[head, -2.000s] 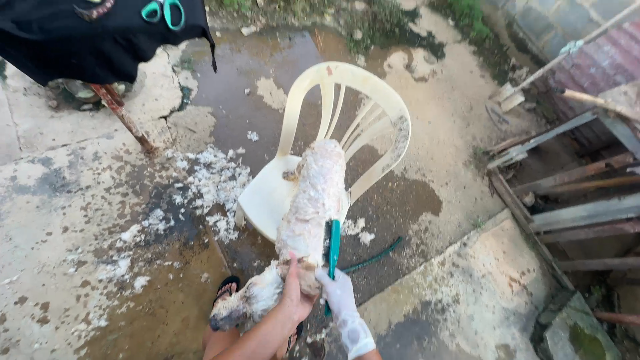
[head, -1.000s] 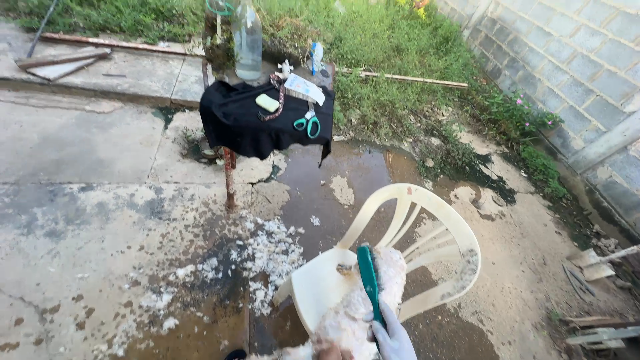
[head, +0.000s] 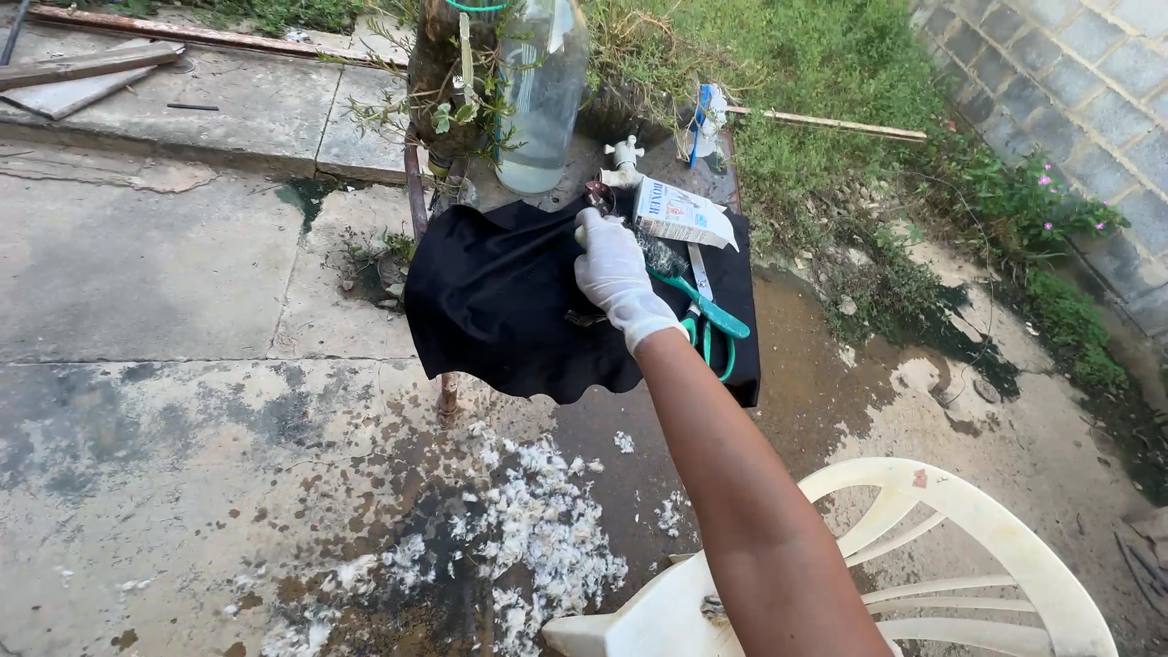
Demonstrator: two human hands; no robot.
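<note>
My right hand [head: 613, 266], in a white glove, reaches over a black cloth [head: 511, 301] on a small stand. Its fingers are curled around something pale, probably the soap bar, mostly hidden. Just beyond the fingertips lies a brown-red strap or collar [head: 598, 196]. Right of the hand, a green-handled brush [head: 707, 308] with hair in its bristles rests across green-handled scissors [head: 718, 342]. A torn white box [head: 684, 215] with writing lies beside a white plastic tap [head: 624, 162]. My left hand and the white-furred animal are out of view.
A large clear bottle [head: 540, 100] with some liquid stands at the back of the stand. A cream plastic chair [head: 967, 520] is at lower right. Clumps of white fur [head: 547, 529] lie on the wet concrete. A grey block wall [head: 1086, 82] rises at upper right.
My gloved right hand has let go of the green brush, now on the cloth, and has moved from the white-furred animal to the stand. The view has swung toward the stand.
</note>
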